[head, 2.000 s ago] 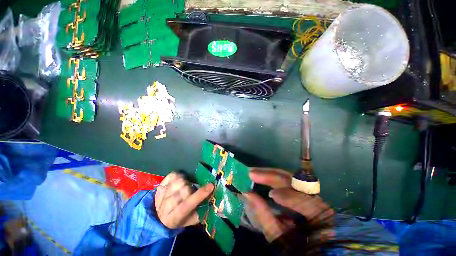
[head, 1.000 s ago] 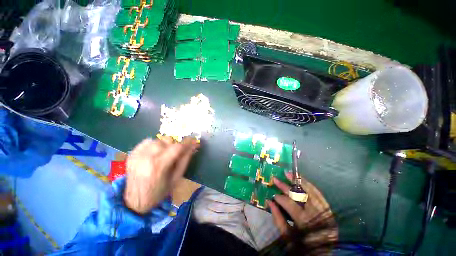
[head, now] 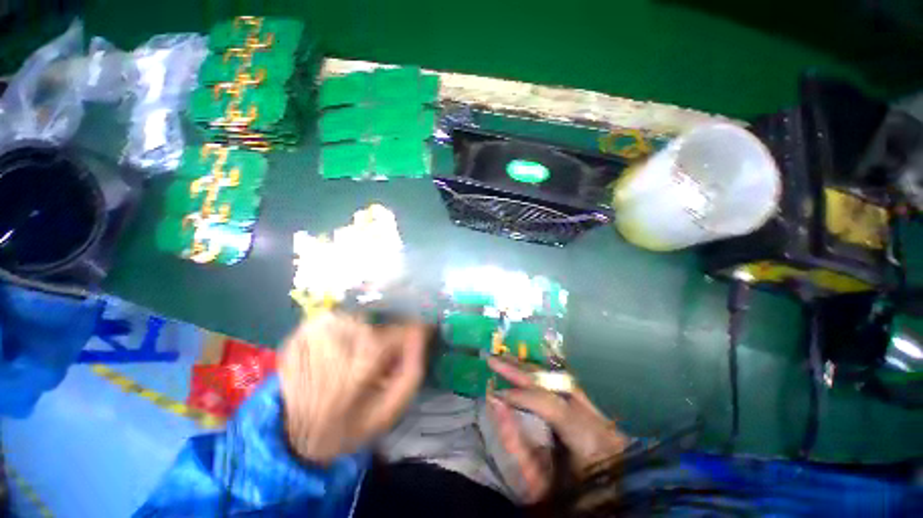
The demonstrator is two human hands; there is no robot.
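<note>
A green PCB panel (head: 466,332) lies on the mat in front of me, with orange strips at its centre and glare over its top row. My right hand (head: 562,420) holds the soldering iron by its pale collar (head: 554,381), fingertips at the panel's lower part; the iron's tip is too blurred to make out. My left hand (head: 349,379) is blurred, its fingers between the loose FPC pile (head: 354,253) and the panel's left edge. I cannot tell whether it holds anything.
Finished panels (head: 243,81) stand stacked at the far left, with one more (head: 213,202) before them. Bare panels (head: 374,126), the fume fan (head: 526,182), a white tub (head: 703,187) and the soldering station (head: 850,218) line the back. A black round fan (head: 46,212) is at left.
The panel was tilted up between both hands and now lies on the mat. My left hand has left it for the FPC pile's front edge. The view has shifted.
</note>
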